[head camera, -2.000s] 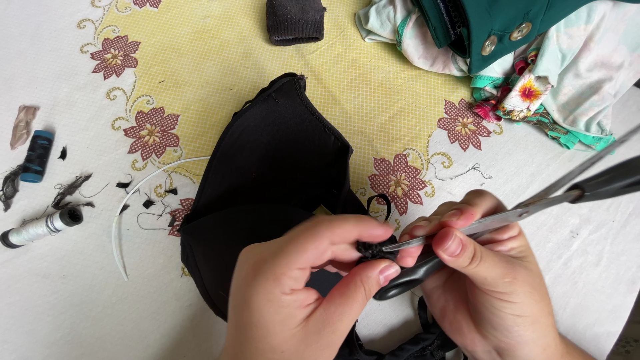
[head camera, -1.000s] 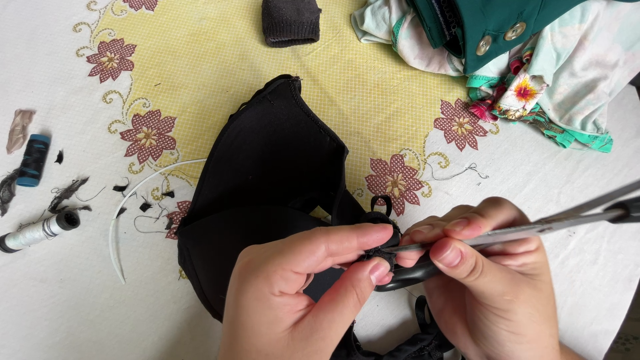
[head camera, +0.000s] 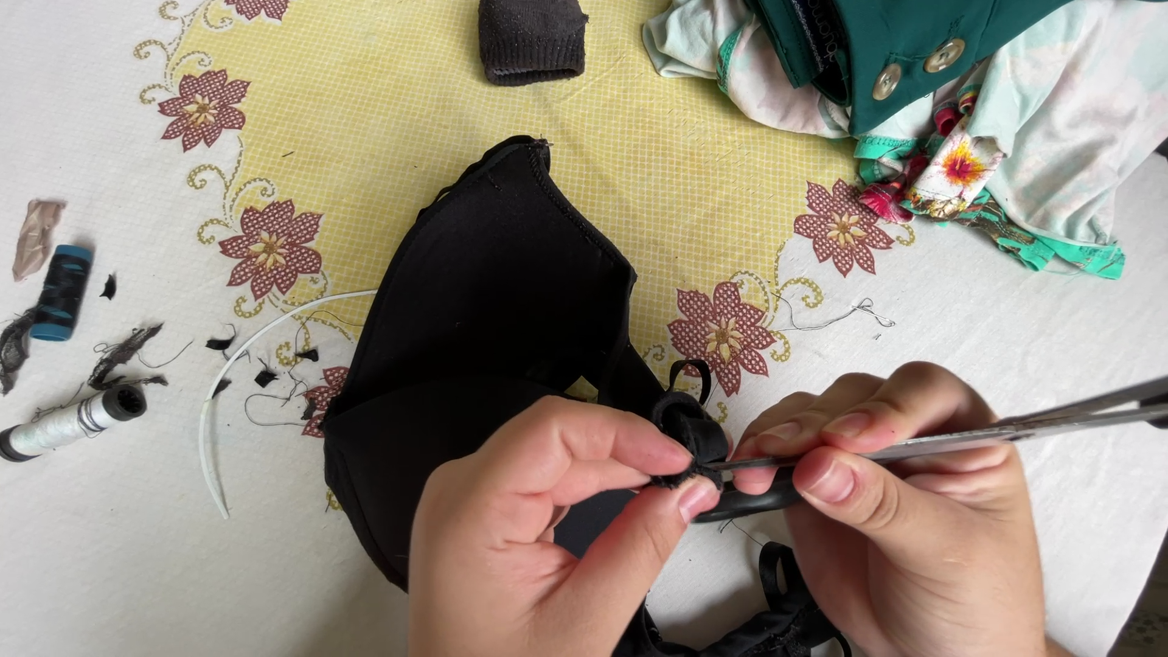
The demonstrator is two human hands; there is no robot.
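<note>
A black padded bra (head camera: pixel 493 283) lies on the cloth, its cups spread at the centre. My left hand (head camera: pixel 566 520) pinches a bunched black piece of its strap or band (head camera: pixel 689 429) between thumb and fingers. Scissors (head camera: pixel 958 443) are in my right hand (head camera: pixel 903 493), gripped by the blades, with the narrow metal tip against the black fabric beside my left thumb. One black handle loop passes below my right fingers; the other end runs off the right edge. Another looped black strap (head camera: pixel 776 620) lies below, between my hands.
Thread spools, one dark (head camera: pixel 62 292) and one white (head camera: pixel 73 422), lie left near fabric scraps and a curved white plastic strip (head camera: pixel 214 438). A dark knitted piece (head camera: pixel 532 41) is at the top. Green buttoned fabric (head camera: pixel 899 46) and a floral garment (head camera: pixel 1058 137) lie upper right on the patterned tablecloth (head camera: pixel 693 146).
The scissors have turned a little flatter in my right hand, and their tip stays at the black fabric. My left fingers have shifted slightly on the piece they pinch.
</note>
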